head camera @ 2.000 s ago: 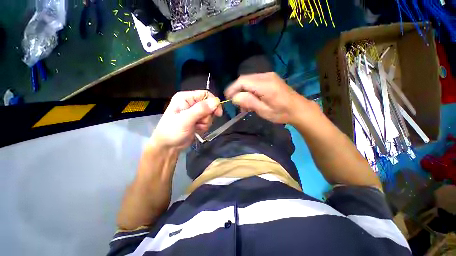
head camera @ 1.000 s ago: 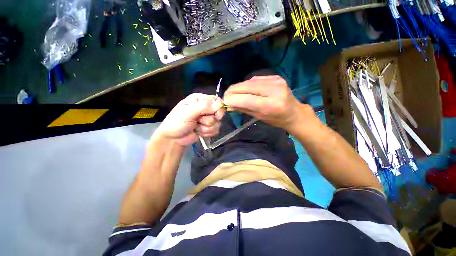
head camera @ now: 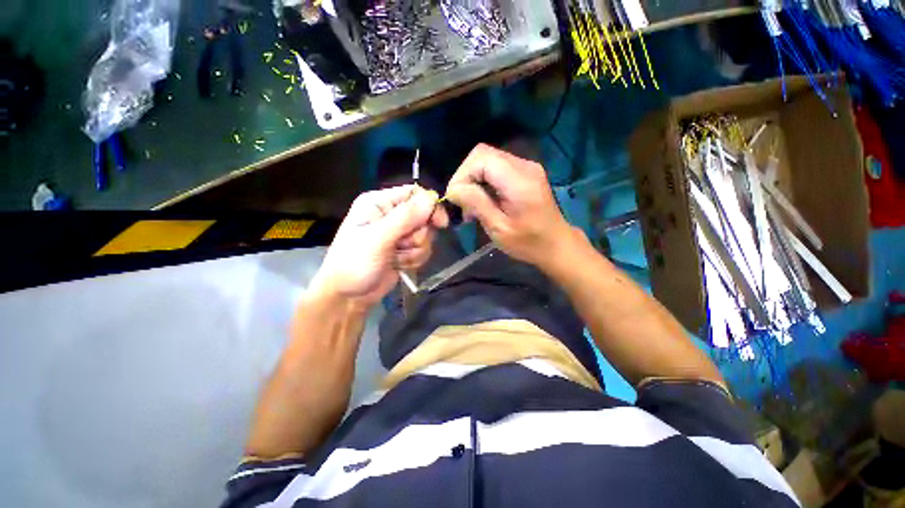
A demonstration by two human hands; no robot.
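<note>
My left hand (head camera: 382,238) is closed on a flat strip part (head camera: 456,268), held over the lap. The strip shows below the fingers, bent or crossed at a sharp angle. A thin pale end (head camera: 417,164) sticks up above the left fingertips. A short yellow wire lead (head camera: 443,199) runs between the fingertips of both hands. My right hand (head camera: 511,203) pinches the lead with thumb and forefinger. Whether the strip is one piece or two is hidden by the fingers.
A cardboard box (head camera: 863,198) with white strips stands at the right. The green bench (head camera: 198,139) holds a tray (head camera: 496,64) of terminals, pliers (head camera: 220,60), a plastic bag (head camera: 129,74) and yellow offcuts. Yellow wires (head camera: 610,55) hang over its edge. A pale surface (head camera: 179,367) lies left.
The view has shifted so that more of the bench shows. My right hand has turned and its fingers are more bent around the yellow lead. My left hand keeps its hold.
</note>
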